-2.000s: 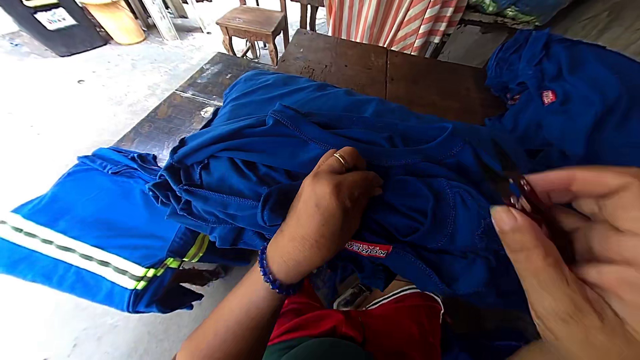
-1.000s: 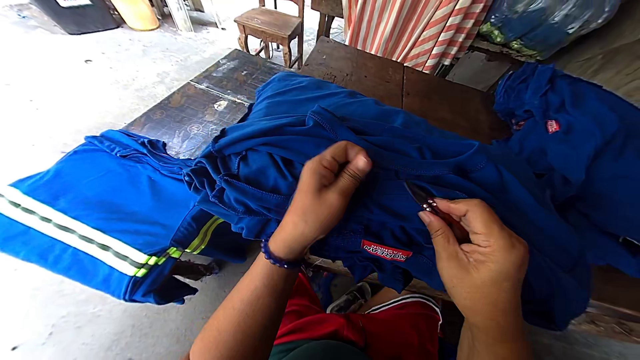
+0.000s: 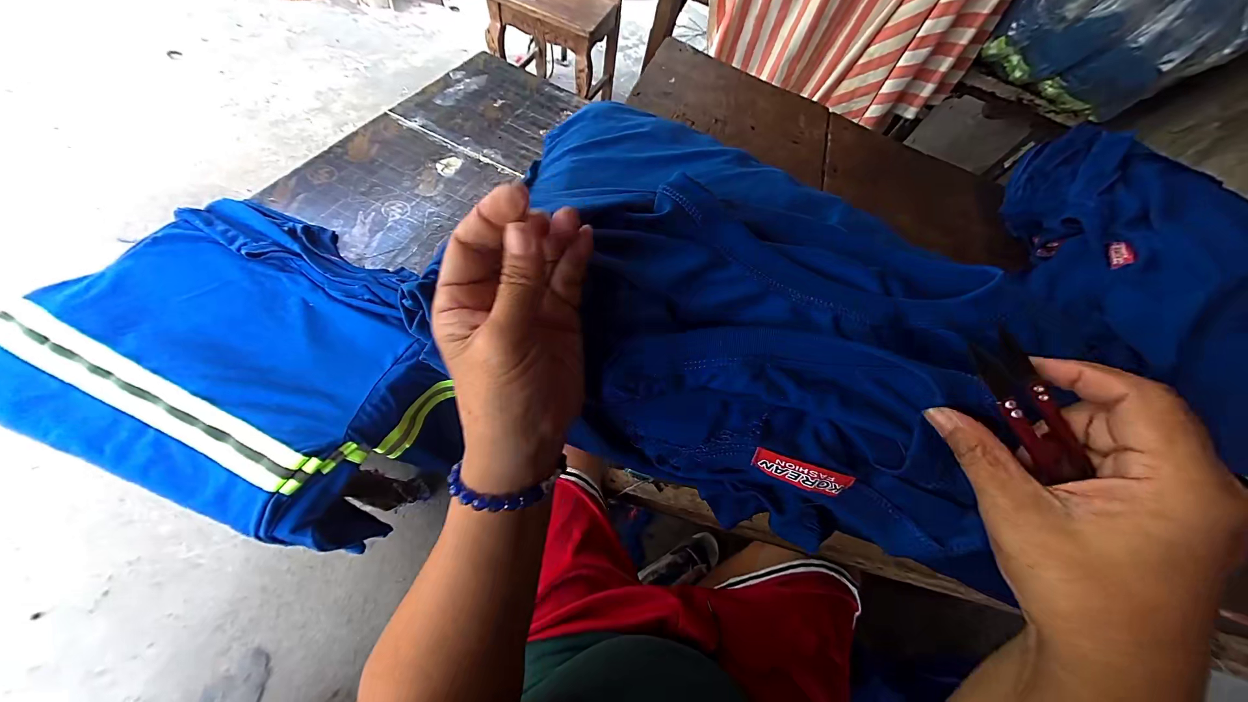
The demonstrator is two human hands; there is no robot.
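Note:
My left hand (image 3: pixel 512 327), a blue bead bracelet at its wrist, is raised over the blue garments with thumb and fingertips pinched together; whether a thread is between them cannot be seen. In my right hand (image 3: pixel 1102 478) rest red-handled thread snips (image 3: pixel 1038 414), their dark blades apart and pointing away from me. Beneath both hands a blue knit garment (image 3: pixel 780 322) lies rumpled across the table, with a red woven label (image 3: pixel 801 473) near its front edge. At the left, blue fabric with white and yellow-green stripes (image 3: pixel 224 322) hangs over the table's side.
The dark wooden table (image 3: pixel 770 127) extends behind the garments. More blue garments (image 3: pixel 1160 263) are heaped at the right. Beyond stand a wooden stool (image 3: pixel 556 19), a red-and-white striped cloth (image 3: pixel 848 49) and a filled plastic bag (image 3: pixel 1121 49).
My left hand has lifted off the garment and turned, its palm side now showing. My right hand has moved right, away from the left hand, still holding the snips.

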